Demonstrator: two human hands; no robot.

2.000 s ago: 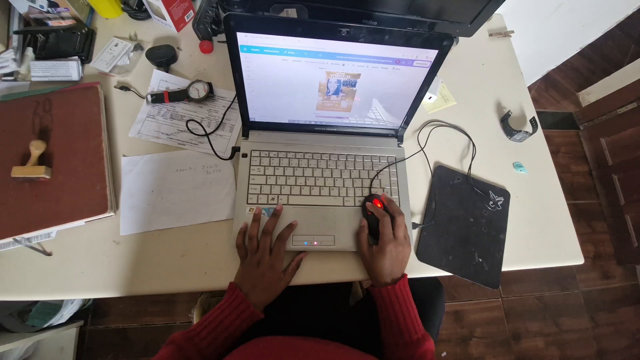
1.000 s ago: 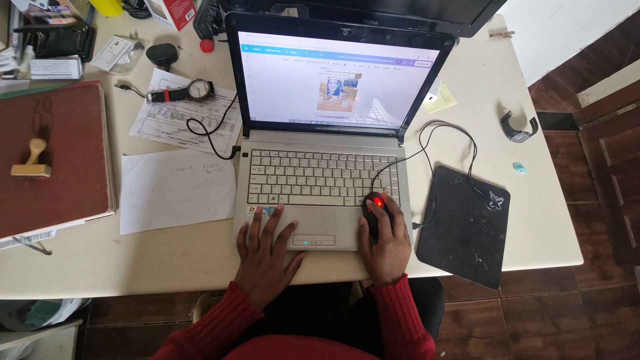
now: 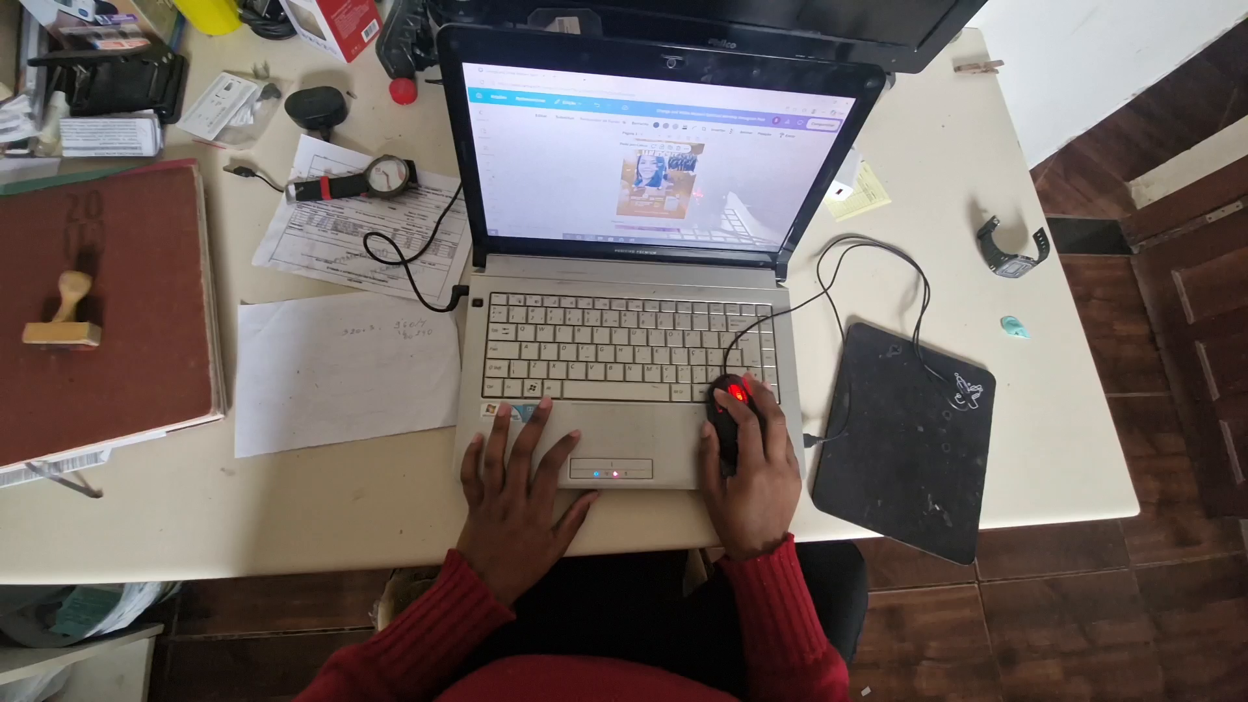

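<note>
An open silver laptop point(image 3: 624, 273) stands on the cream table point(image 3: 322, 507), its lit screen point(image 3: 585, 185) showing a page with a small poster-like picture. My right hand point(image 3: 756, 478) is closed over a black corded mouse point(image 3: 723, 419) with a red glow, which rests on the right side of the laptop's palm rest. My left hand point(image 3: 522, 497) lies with fingers spread on the left of the palm rest, below the keyboard point(image 3: 624, 346), and holds nothing. The mouse's cable runs over the keys and off to the right.
Right of the laptop lie a black mouse pad point(image 3: 902, 444) and a digital wristwatch point(image 3: 1011, 251). To the left are a handwritten sheet point(image 3: 346, 390), a printed paper point(image 3: 331, 234) under an analog watch point(image 3: 388, 175), and a brown book point(image 3: 107, 390) bearing a wooden stamp point(image 3: 66, 312). A black monitor point(image 3: 780, 29) stands behind.
On the laptop screen, the small picture looks different from two seconds ago, with more blue and white in its upper part. Both hands have stayed in about the same places.
</note>
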